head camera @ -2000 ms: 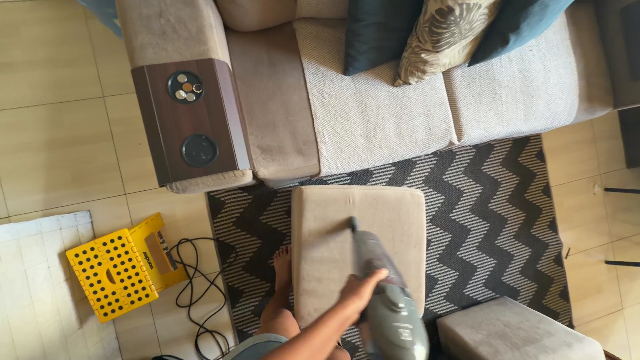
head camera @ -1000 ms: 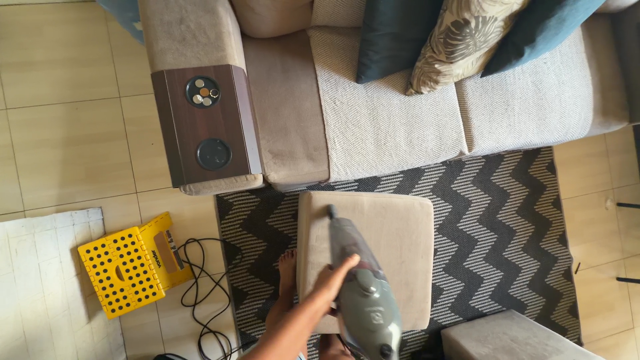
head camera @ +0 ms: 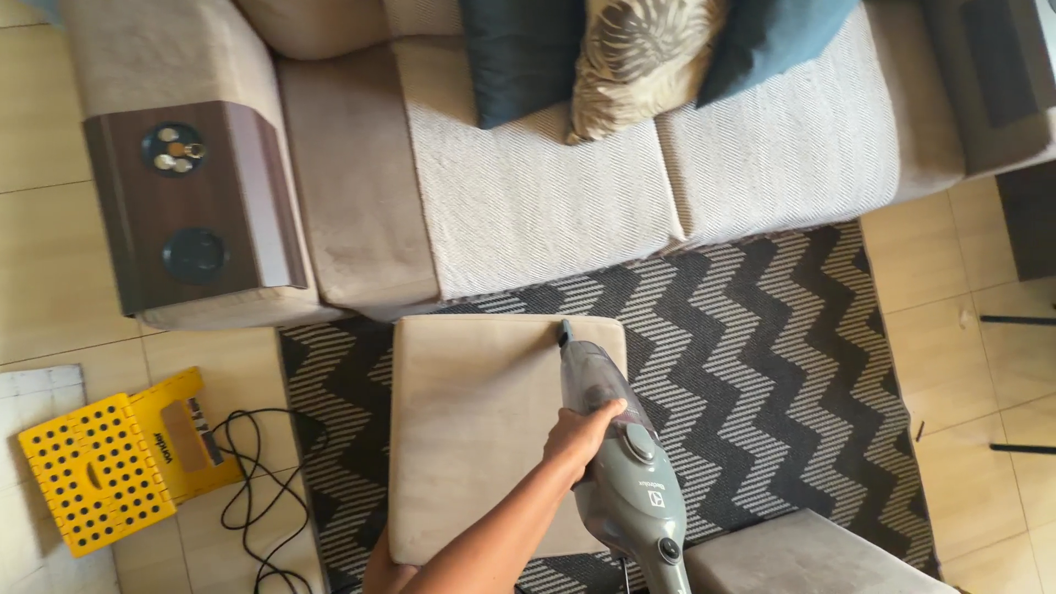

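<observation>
My left hand is closed around the body of a grey Electrolux stick vacuum cleaner, its thumb on top near the clear dust container. The vacuum's dark narrow nozzle is at the far right part of a beige upholstered ottoman, at or just above the fabric. The vacuum's rear handle runs out of the bottom of the view. My right hand is not in view. Part of a bare leg shows beside the ottoman at the bottom.
A sofa with cushions lies beyond the ottoman. A zigzag rug is underneath. Left are a yellow folding step stool and a loose black cable. Another grey upholstered seat stands at lower right.
The nozzle went from the middle of the ottoman to its far left part, then across to the far right part. My left hand kept its hold on the vacuum.
</observation>
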